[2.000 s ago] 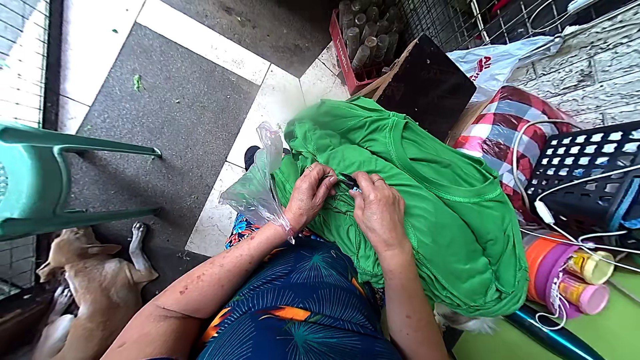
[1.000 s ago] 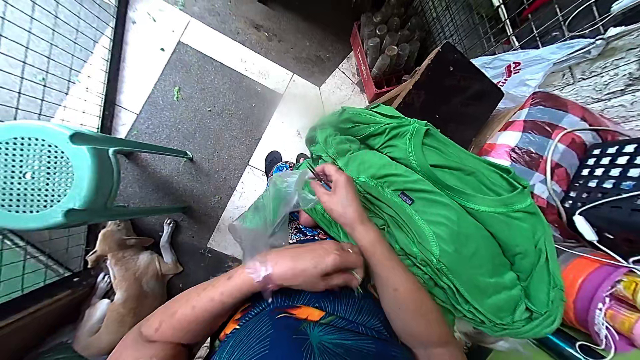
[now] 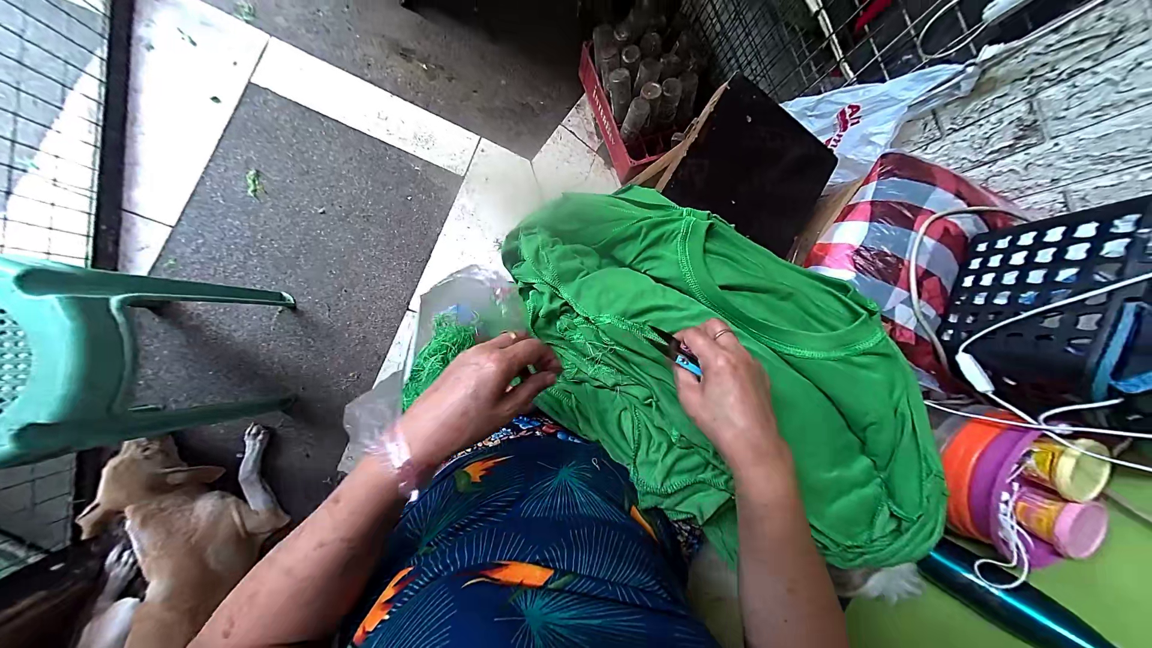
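A pile of green garments (image 3: 792, 396) with neckbands and seams showing lies across the lap. My right hand (image 3: 724, 382) rests over the cloth, closed on a small thread snipper (image 3: 687, 362) with a blue part and dark blades pointing up and left. My left hand (image 3: 495, 373) is at the cloth's left edge, thumb and fingers bent close together; whether it pinches a thread or fabric cannot be made out. Loose green threads lie along a seam between the hands. A clear plastic bag (image 3: 373, 418) hangs at my left wrist, with a clump of green thread (image 3: 443, 353) in it.
A green plastic stool (image 3: 63, 360) stands at the left, a tan dog (image 3: 193, 549) lying below it. Beyond the cloth are a red crate (image 3: 612, 135) of glass bottles and a cardboard box (image 3: 747, 162). At the right are a checkered bundle (image 3: 936, 234), a black plastic basket (image 3: 1044, 297) and white cables.
My left hand has moved from close to my body up to the cloth's left edge. My right hand, with the snipper, has moved away from the bag onto the garments.
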